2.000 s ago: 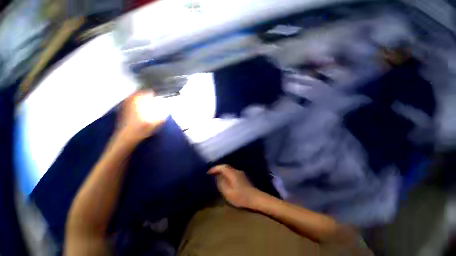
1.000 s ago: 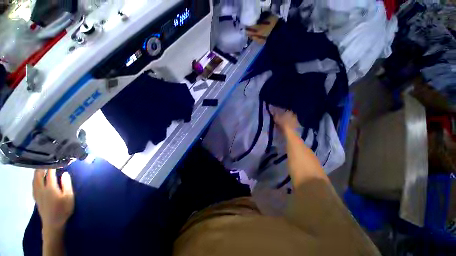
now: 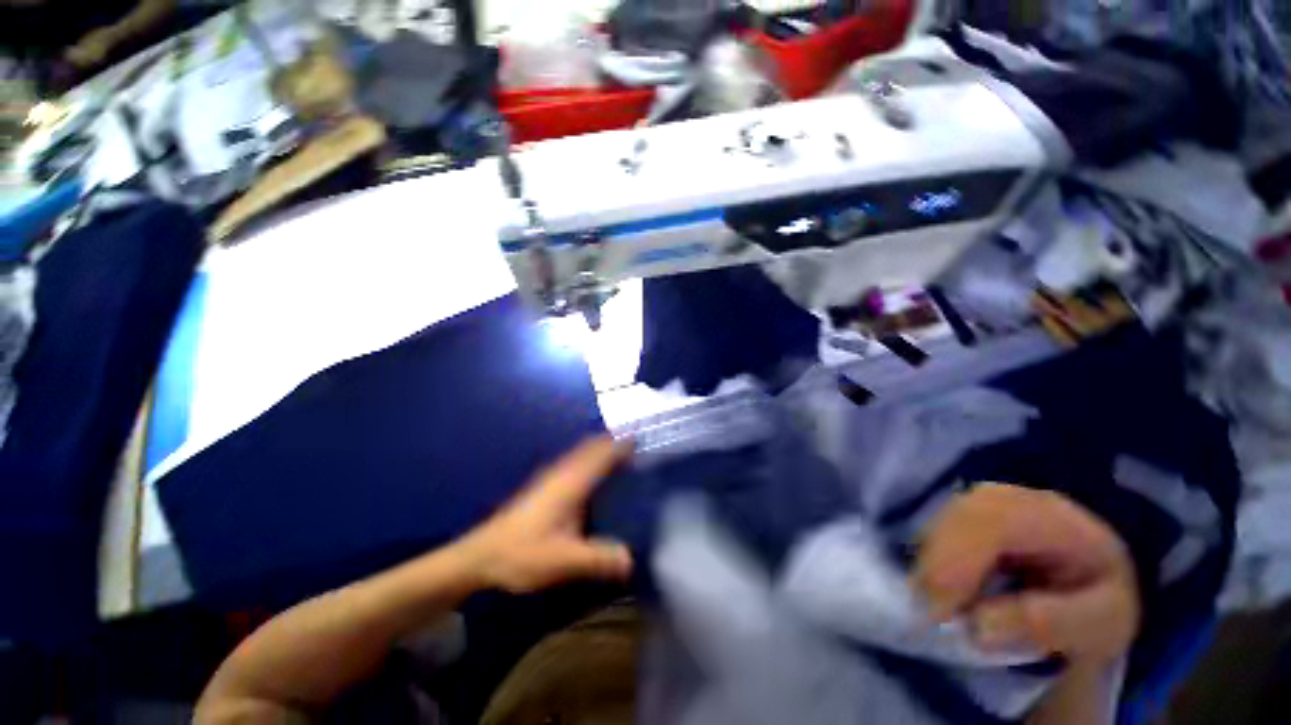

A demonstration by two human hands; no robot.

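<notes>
A large navy panel (image 3: 382, 439) lies on the white table with its right end by the lit needle area (image 3: 574, 319) of the sewing machine. My left hand (image 3: 545, 524) is in front of the panel, thumb and fingers apart, at the left edge of a blurred navy and light grey piece (image 3: 736, 567). Whether it grips that piece is unclear. My right hand (image 3: 1034, 581) is curled on the piece's light grey cloth at the right, fingertips partly hidden. The piece is raised in front of the table edge and covers part of it.
A navy cut stack (image 3: 722, 329) lies under the machine arm (image 3: 637, 177). Short dark strips (image 3: 902, 349) lie to its right. A navy and grey heap (image 3: 1182, 425) is at the right. Navy cloth (image 3: 85, 383) hangs beyond the table's left edge. Red baskets (image 3: 574, 113) stand behind.
My right hand has come away from the heap and a navy and grey piece is now between my hands. My left hand has left the navy panel near the needle. The view has turned left.
</notes>
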